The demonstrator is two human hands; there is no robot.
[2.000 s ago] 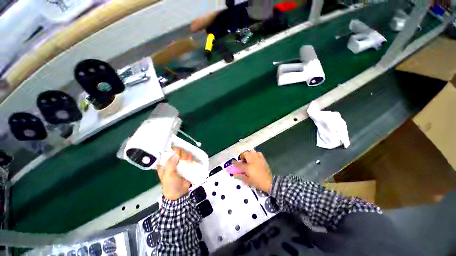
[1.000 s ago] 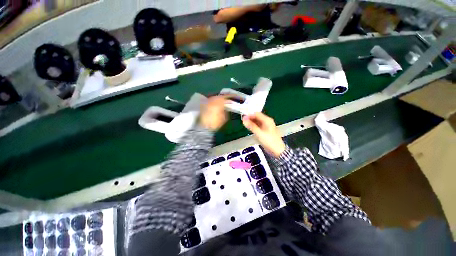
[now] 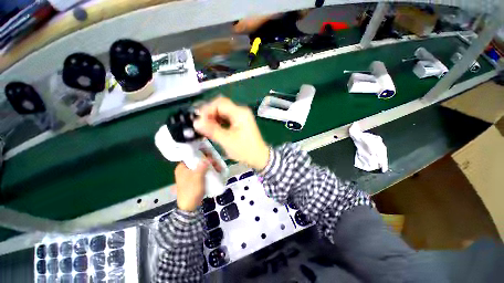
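Note:
My left hand point(image 3: 190, 182) grips a white camera body point(image 3: 177, 145) by its bracket, above the near belt edge. The camera's front end is raised and points up and away. My right hand point(image 3: 235, 130) has its fingertips on the edge of a black rounded piece with holes point(image 3: 184, 126) at that front end. The piece is blurred, and whether it touches the camera all round cannot be told. The panel sheet point(image 3: 265, 218), with black panels around bare white paper and dark dots, lies below my arms. My right forearm covers part of it.
More white cameras lie on the green belt point(image 3: 326, 105) to the right. Black pieces point(image 3: 131, 65) hang at upper left, before a white tray point(image 3: 193, 77) with a tub. A white cloth point(image 3: 370, 150), open cardboard box point(image 3: 475, 149) and second panel sheet point(image 3: 132, 249) lie near. Another person's arm shows opposite.
My left hand has taken up one camera from the belt and turned its front end up. My right hand has left the other camera, which stays on the belt, and holds a black piece.

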